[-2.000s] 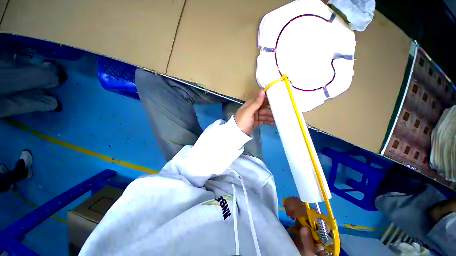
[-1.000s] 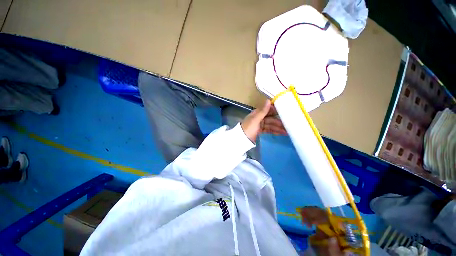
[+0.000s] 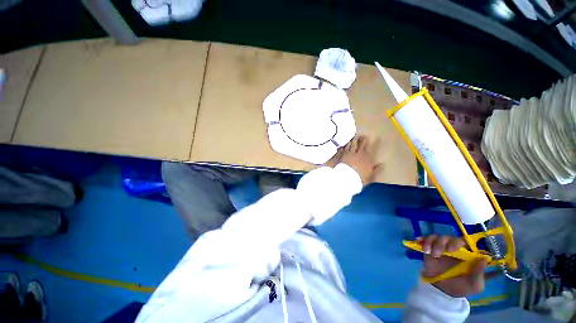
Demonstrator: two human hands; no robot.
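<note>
The white many-sided panel (image 3: 308,120) lies flat on the cardboard-covered bench, with a thin dark-red wire loop and short grey tabs on it. My left hand (image 3: 361,159) rests at the panel's lower right edge, fingers apart, palm down. My right hand (image 3: 450,262) grips the handle and trigger of the yellow caulking gun (image 3: 464,151). The gun's white cartridge points up and left, and its pale nozzle is clear of the panel, to its right. A crumpled white wad (image 3: 336,67) lies against the panel's top edge.
The cardboard bench (image 3: 126,101) runs to the left. A dark green conveyor (image 3: 265,31) behind it carries another white panel (image 3: 167,9). Stacked panels (image 3: 534,135) stand on a patterned mat at right. People's legs and blue stools show below the bench.
The gun has swung up and right, off the panel, and its nozzle now shows. My left hand has left the gun's front and moved to the panel's edge. The view has shifted.
</note>
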